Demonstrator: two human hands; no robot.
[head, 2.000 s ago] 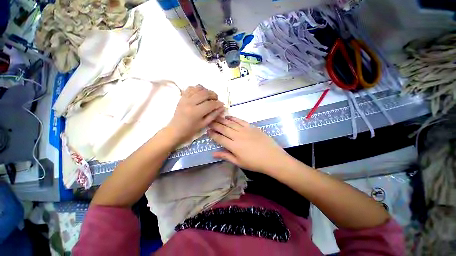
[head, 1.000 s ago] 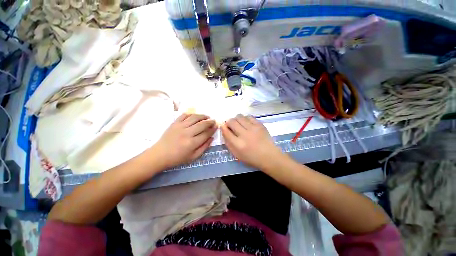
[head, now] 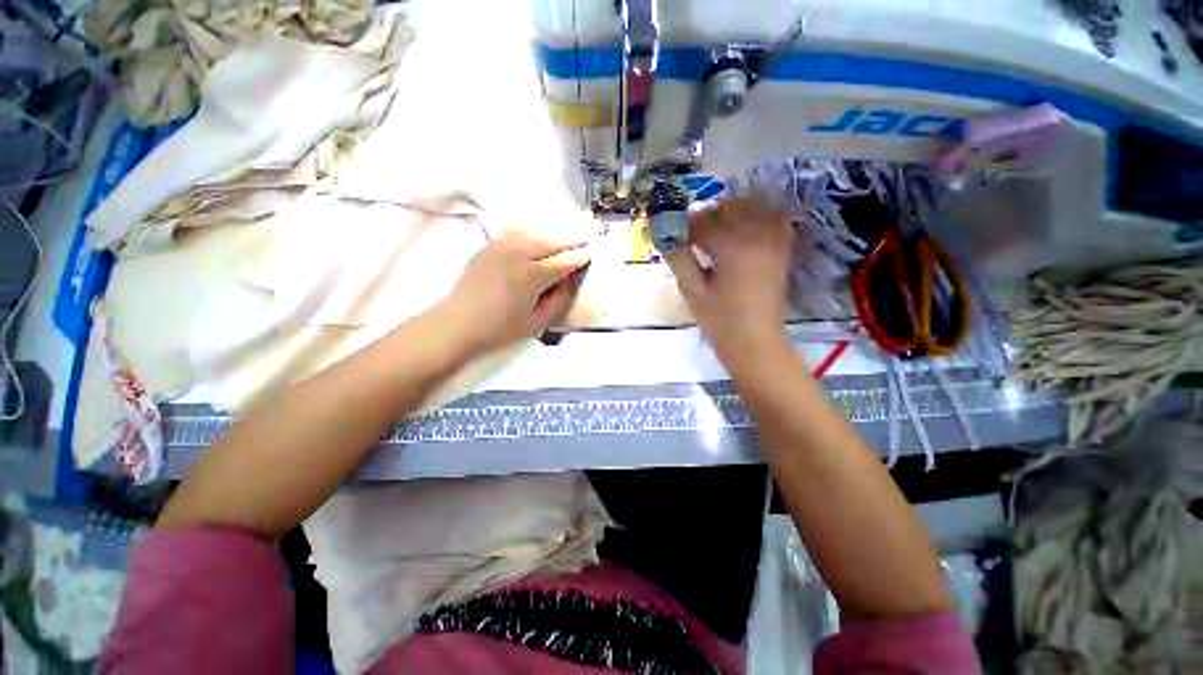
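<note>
The white sewing machine (head: 844, 99) with a blue stripe stands at the upper right, its presser foot (head: 617, 201) low over the bed. My left hand (head: 517, 280) lies at the right edge of the cream garment pieces (head: 304, 270), fingertips pointing toward the needle area. Whether it grips cloth is unclear in the glare. My right hand (head: 741, 251) is raised right of the dark tension knob (head: 669, 218), fingers bent beside it. I cannot tell if it holds anything.
Red-orange scissors (head: 910, 297) lie at the right on white-lilac strips (head: 825, 237). A red stick (head: 831, 356) lies near the ruler-marked edge (head: 594, 418). Beige ties (head: 1121, 336) lie at far right. Bunched beige pieces (head: 198, 46) lie upper left. Cream cloth (head: 435, 547) drapes my lap.
My right hand has moved from beside my left hand, near the table's front edge, up and right to the tension knob. My left hand has moved slightly forward, nearer the needle. The view has shifted.
</note>
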